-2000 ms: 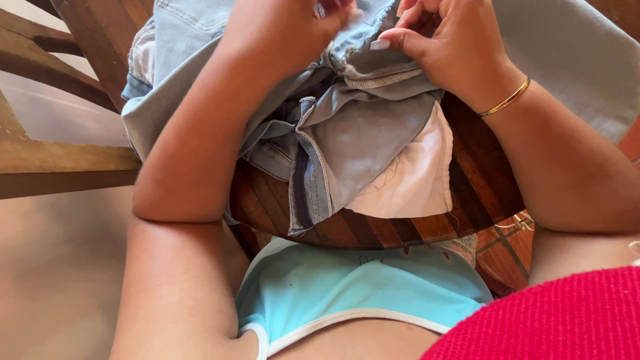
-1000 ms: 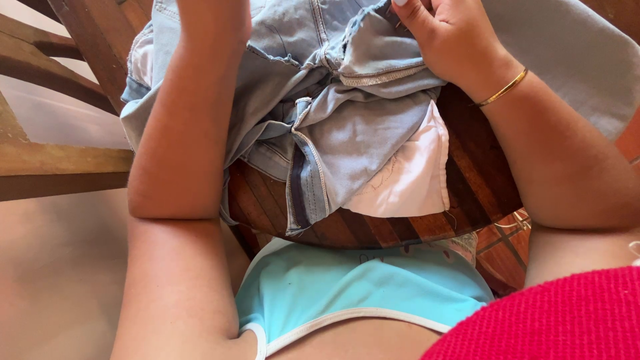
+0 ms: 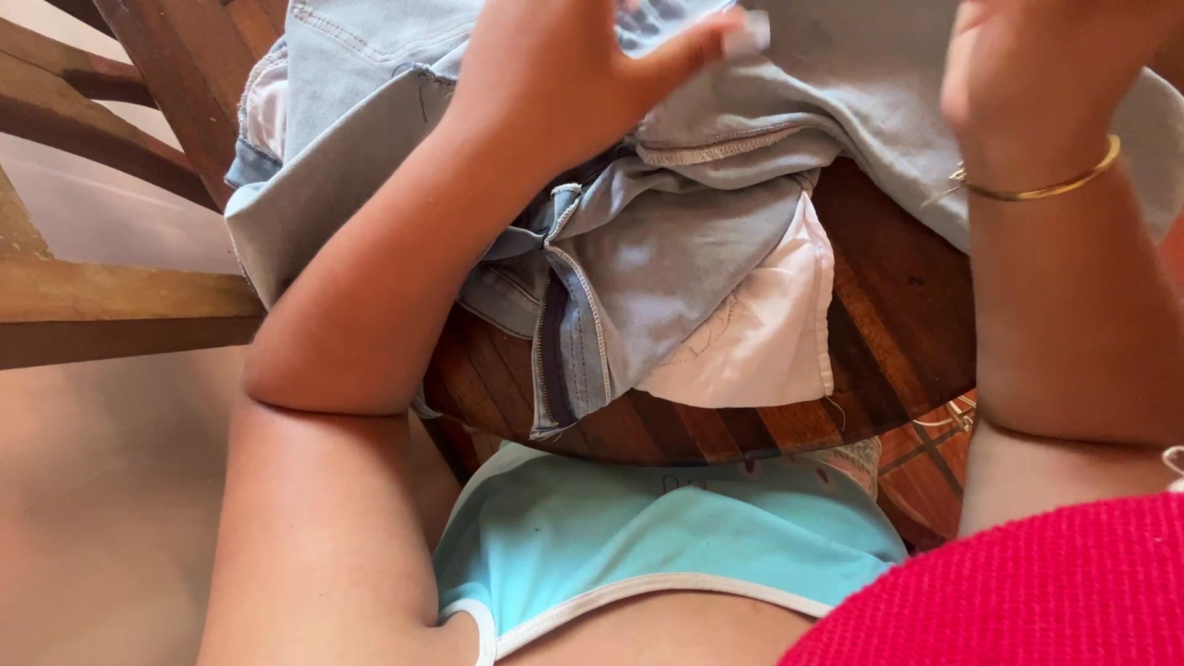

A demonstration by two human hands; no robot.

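Observation:
A light blue-grey denim garment (image 3: pixel 684 250) lies in folds over a round wooden table, with a dark metal zipper (image 3: pixel 552 351) and a pale pink pocket lining (image 3: pixel 749 342) hanging toward the near edge. My left hand (image 3: pixel 601 83) is over the upper part of the denim, thumb stretched to the right; its other fingers are cut off by the top edge of the view. Raised at the top right is my right hand (image 3: pixel 1036 74), a gold bangle at its wrist; its fingertips are out of view, so whether it holds anything cannot be told.
The striped wooden table (image 3: pixel 888 342) has its rounded edge close to my body. A wooden chair (image 3: pixel 120 301) stands at the left. Grey cloth spreads to the upper right. Red floor tiles (image 3: pixel 925 481) show below the table's right side.
My right hand has moved off the denim, up and to the right. My left hand, out of view at the top one second ago, is back over the cloth. The denim's upper folds have shifted.

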